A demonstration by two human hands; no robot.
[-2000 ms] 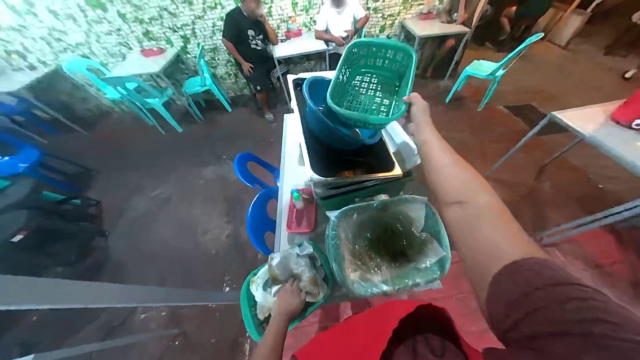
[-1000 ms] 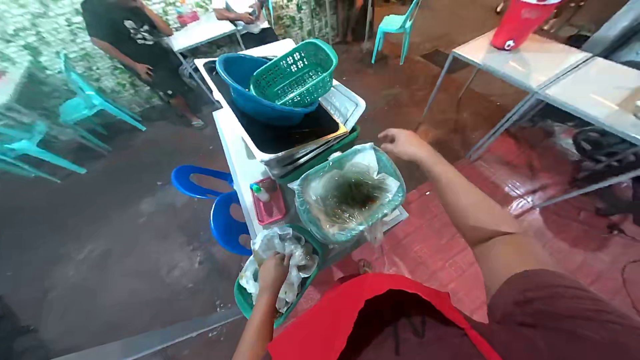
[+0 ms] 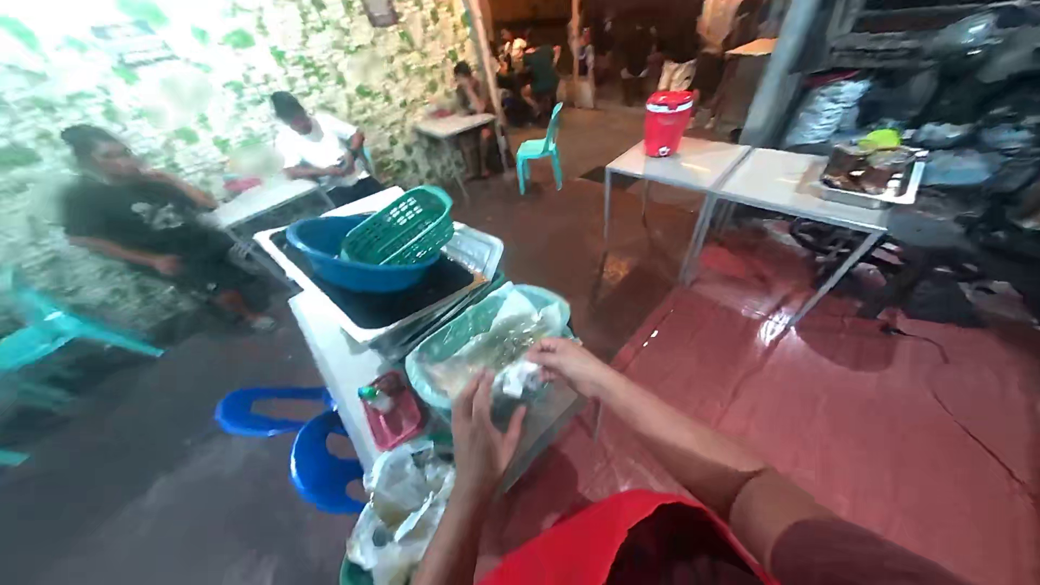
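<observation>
Over the near edge of a green basin [image 3: 424, 345] lined with clear plastic, my right hand [image 3: 566, 366] pinches a bunched piece of white plastic [image 3: 518, 378]. Just left of it, my left hand [image 3: 483, 426] is raised with fingers apart and appears to hold nothing. What lies inside the liner is blurred. Below and left stands a second green container [image 3: 354, 572] filled with crumpled plastic bags [image 3: 402, 504]. A pink tray [image 3: 392, 416] with a small green-capped bottle lies between them. Farther back, a green perforated basket [image 3: 400, 227] leans in a blue basin [image 3: 357, 268].
The blue basin sits on a dark, pale-rimmed tray [image 3: 357, 331] on the white table [image 3: 325, 349]. Blue chairs [image 3: 325, 463] stand at its left. Two seated people are at the back left. Right, a white table [image 3: 691, 166] bears a red cooler [image 3: 668, 122] and a metal tray [image 3: 873, 175].
The green basket, held in my right hand at first, now rests in the blue basin. My left hand has left the plastic bags, and both hands are at the lined basin. The view has swung right.
</observation>
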